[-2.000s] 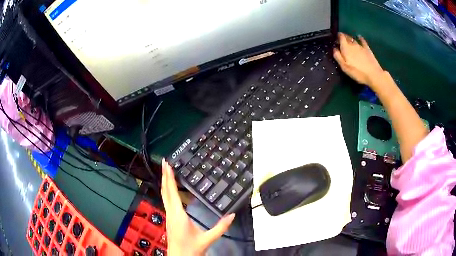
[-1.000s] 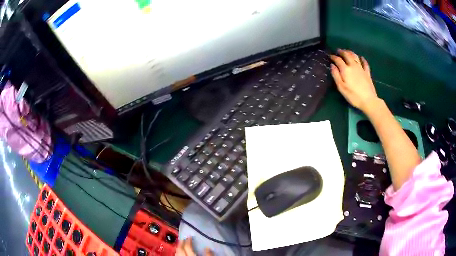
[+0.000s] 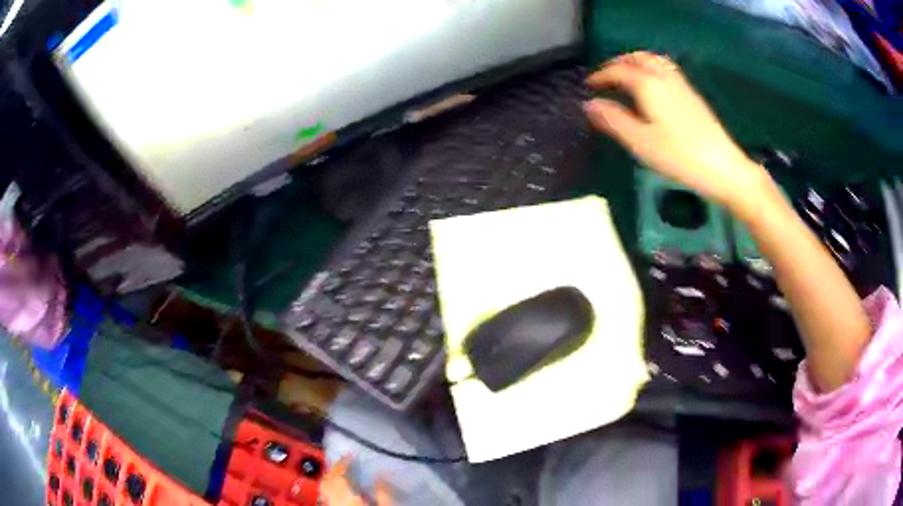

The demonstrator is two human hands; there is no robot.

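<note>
The black keyboard [image 3: 436, 227] lies diagonally on the green bench below the monitor [image 3: 347, 79]. My right hand [image 3: 658, 114] is over the keyboard's far right end, with thumb and fingers apart and nothing seen in it. My left hand [image 3: 351, 486] is small, blurred and cut off by the bottom edge, beside the red tray; what it holds cannot be told. The black mouse [image 3: 530, 336] rests on the pale yellow paper [image 3: 604, 366], touched by neither hand.
The black test fixture [image 3: 718, 351], with green lids [image 3: 649, 227], stands right of the paper under my right forearm. Red trays with round black pieces [image 3: 94, 460] are at lower left; another red tray [image 3: 738, 474] is at lower right. Cables hang left. Another person's pink sleeve [image 3: 30, 287] shows at far left.
The view has shifted, so the bench things appear further left. My right hand's thumb has spread from its fingers. Only part of my left hand shows now. Green marks on the screen have changed.
</note>
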